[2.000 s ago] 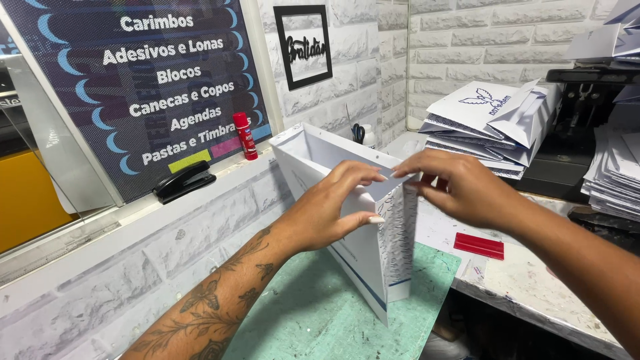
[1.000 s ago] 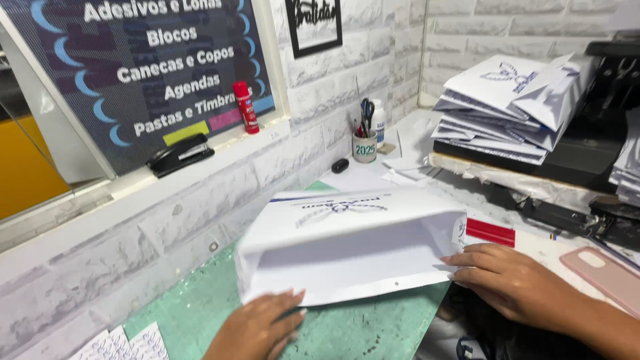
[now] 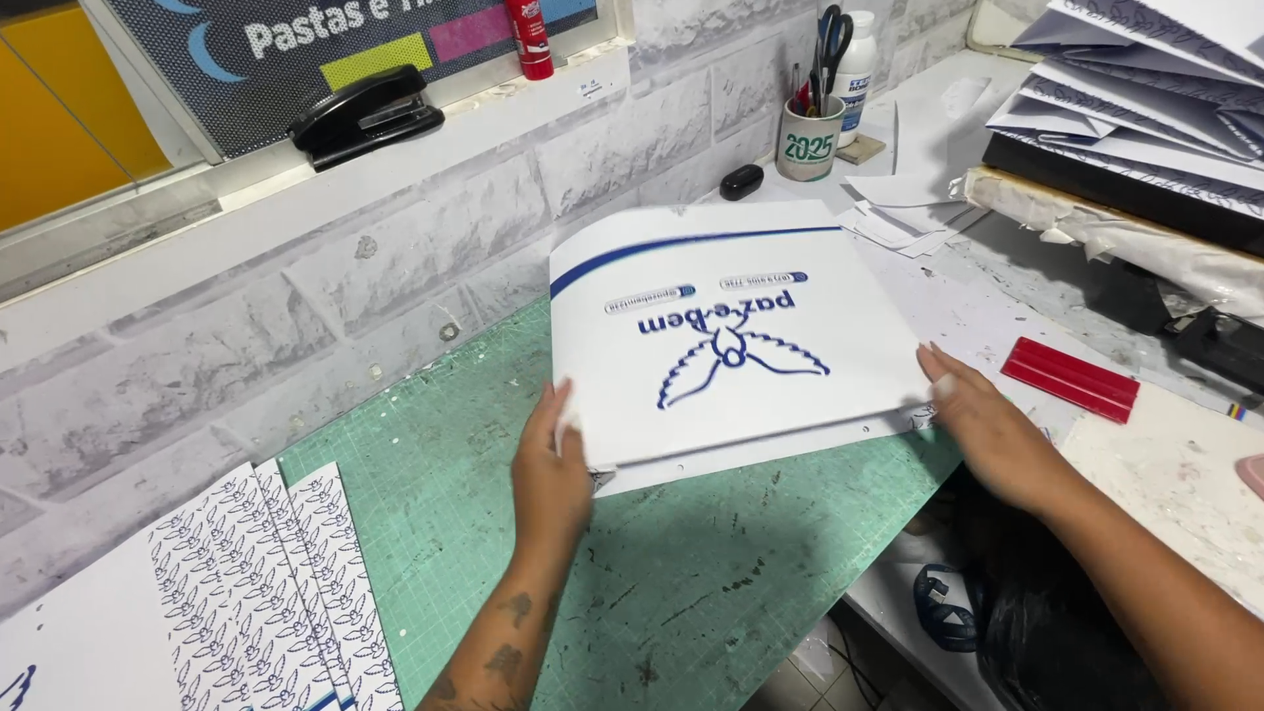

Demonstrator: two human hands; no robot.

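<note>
A white paper bag (image 3: pixel 731 336) with a blue stripe, a bird drawing and writing lies over the green cutting mat (image 3: pixel 671 592), its printed face up and its punched open edge toward me. My left hand (image 3: pixel 553 454) grips the bag's near left corner, with the thumb on top. At the near right corner my right hand (image 3: pixel 973 420) holds the bag between thumb and fingers; some fingertips are hidden beneath it. Printed white paper sheets (image 3: pixel 247 592) with a leafy pattern overlap at the mat's lower left.
A red squeegee (image 3: pixel 1071 379) lies right of the bag. Behind it stand a cup (image 3: pixel 810 143) with scissors and a white bottle (image 3: pixel 857 74). Folded paper bags (image 3: pixel 1136 109) are stacked at back right. A black stapler (image 3: pixel 365 114) and a red glue stick (image 3: pixel 530 39) are on the ledge.
The bag, upright at first and then with its mouth gaping toward me, now lies flatter with its mouth nearly closed. Both hands have come to its near corners. The view has tipped downward.
</note>
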